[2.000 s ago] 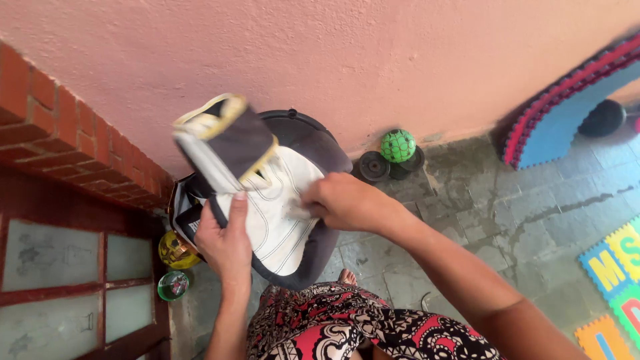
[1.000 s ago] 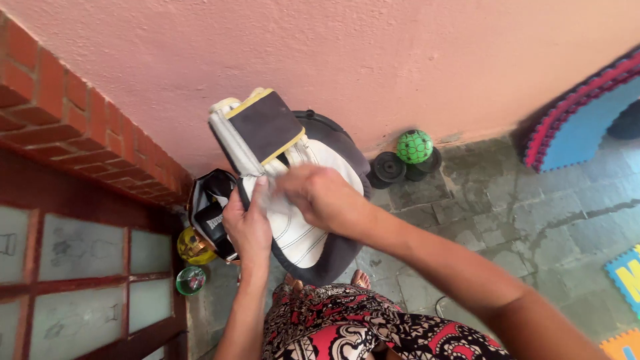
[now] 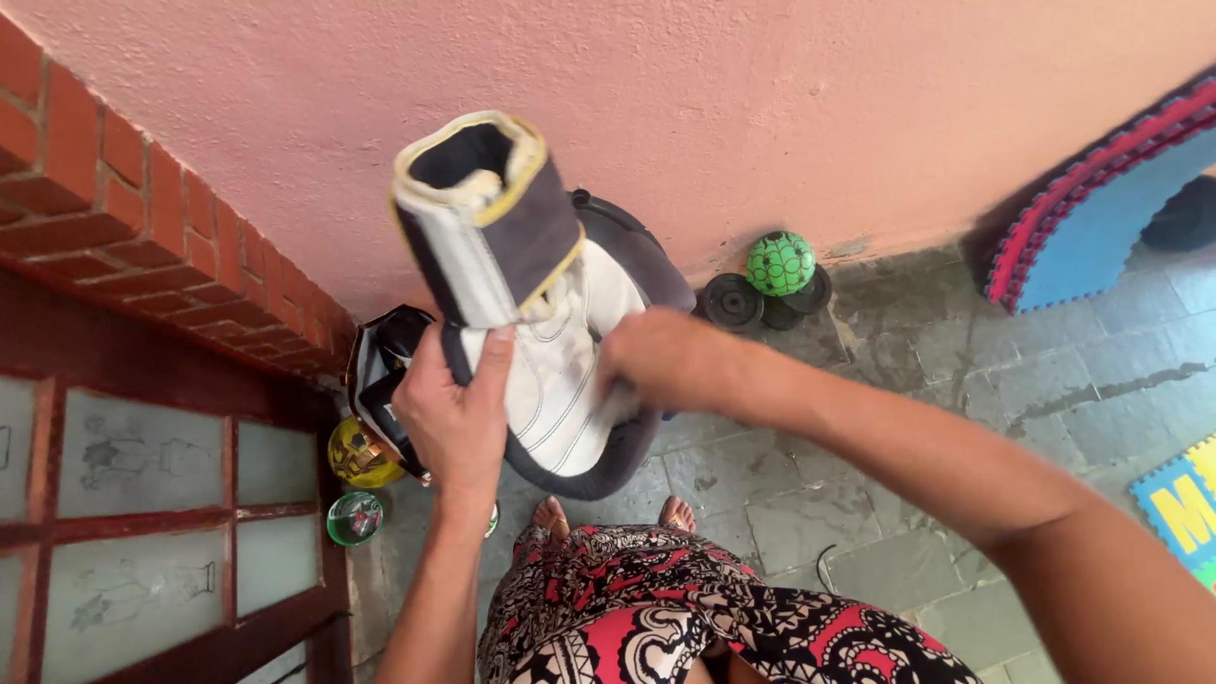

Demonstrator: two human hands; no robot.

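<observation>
A padded glove, probably a boxing glove, has a white stitched face, dark grey edges and a dark cuff with yellow piping. The cuff's hollow opening faces up and shows a worn, pale lining. My left hand grips the glove just below the cuff, thumb on the white face. Over the right part of that face is my right hand, fingers curled and blurred; whether it holds something small cannot be told. A dark rounded object shows behind the glove, partly hidden.
A green patterned ball rests on black weight plates by the pink wall. At left are an open bag, a yellow ball, a green ball and a paned door. Foam mats lean at right.
The cuff has tipped so its opening shows more than a second ago. My right hand has moved right and down from beside the cuff over the white face. My left hand keeps its grip.
</observation>
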